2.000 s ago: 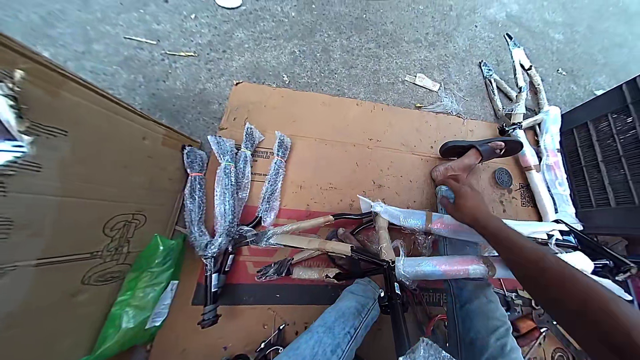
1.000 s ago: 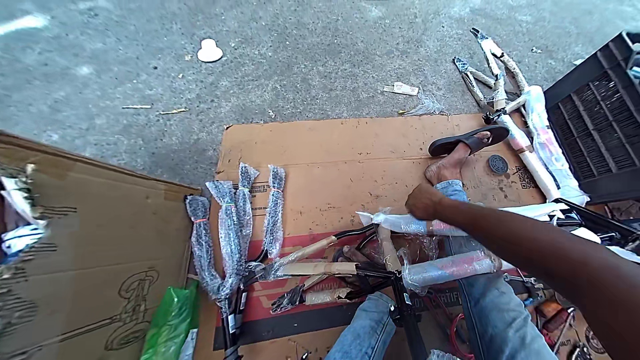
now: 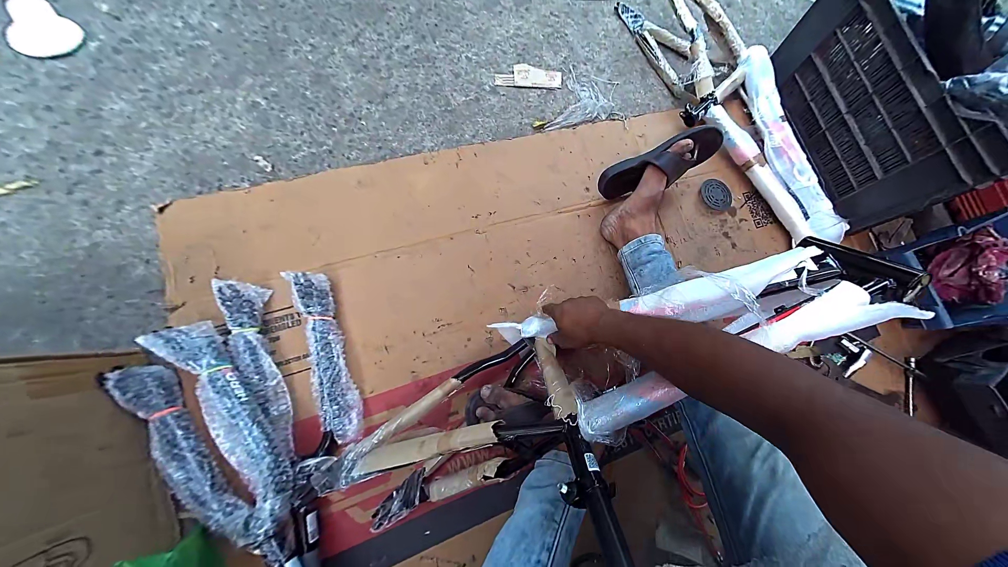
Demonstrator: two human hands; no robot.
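Observation:
My right hand (image 3: 581,321) reaches in from the right, its fingers closed on the white foam wrap (image 3: 539,326) at a joint of a bicycle frame. The frame lies across my legs. Its upper tube (image 3: 709,291) is sleeved in white foam and clear plastic, a short tube (image 3: 556,378) in brown paper, and a black tube (image 3: 602,504) points toward me. Brown cardboard (image 3: 429,447) covers one rear stay. My fingertips are partly hidden, and my left hand is out of view.
Several bubble-wrapped forks (image 3: 228,417) lie at left on the cardboard sheet (image 3: 409,244). Another wrapped frame (image 3: 744,146) lies at upper right beside a black plastic crate (image 3: 874,102). My sandalled foot (image 3: 654,173) and a round dark disc (image 3: 716,194) are close by. Tools lie at right.
My right hand has moved from beside my ankle to the foam-wrapped joint of the bicycle frame. The view has shifted and tilted.

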